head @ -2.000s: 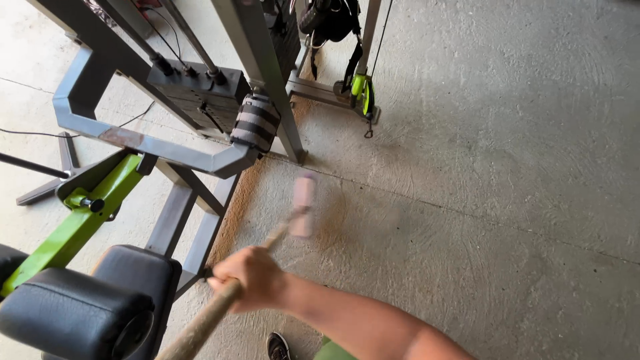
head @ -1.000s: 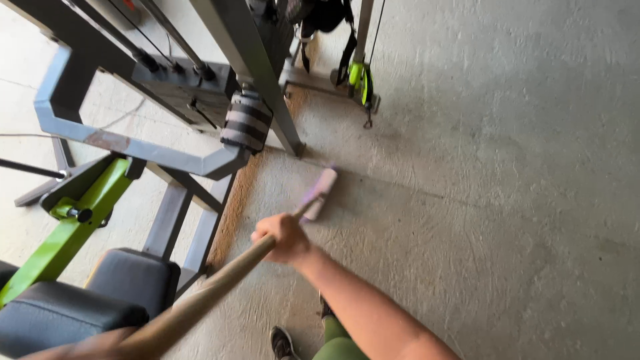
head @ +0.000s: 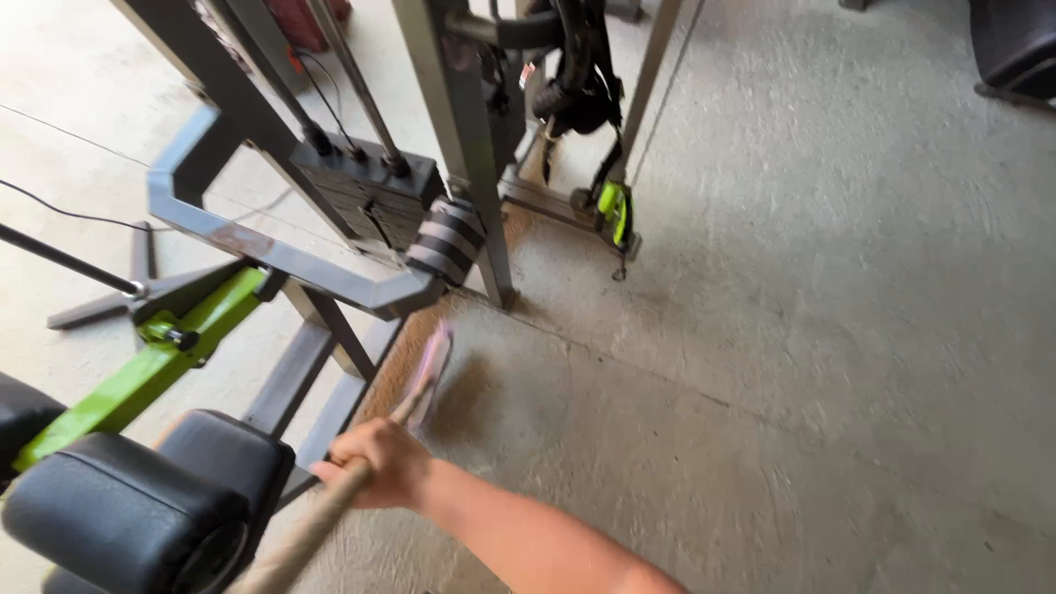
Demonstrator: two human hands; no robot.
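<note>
My right hand (head: 378,464) grips the wooden handle of a broom (head: 301,532), which slants from the bottom edge up toward the middle. Pink-purple and blurred, the broom head (head: 430,375) stands on the concrete floor (head: 701,396) beside a strip of brown dust (head: 408,363) along the base of a gym machine. My left hand is out of view.
The machine's grey steel frame (head: 330,280), weight stack (head: 367,186), green lever arm (head: 157,363) and black padded cushions (head: 128,507) fill the left. A striped roller pad (head: 447,239) and a green cable pulley (head: 615,213) are farther up. Another black pad (head: 1019,45) is at top right.
The broom head has moved left, from the floor right of the machine to the dust strip by its base. My right hand keeps its grip on the handle. Shoes seen earlier are out of view.
</note>
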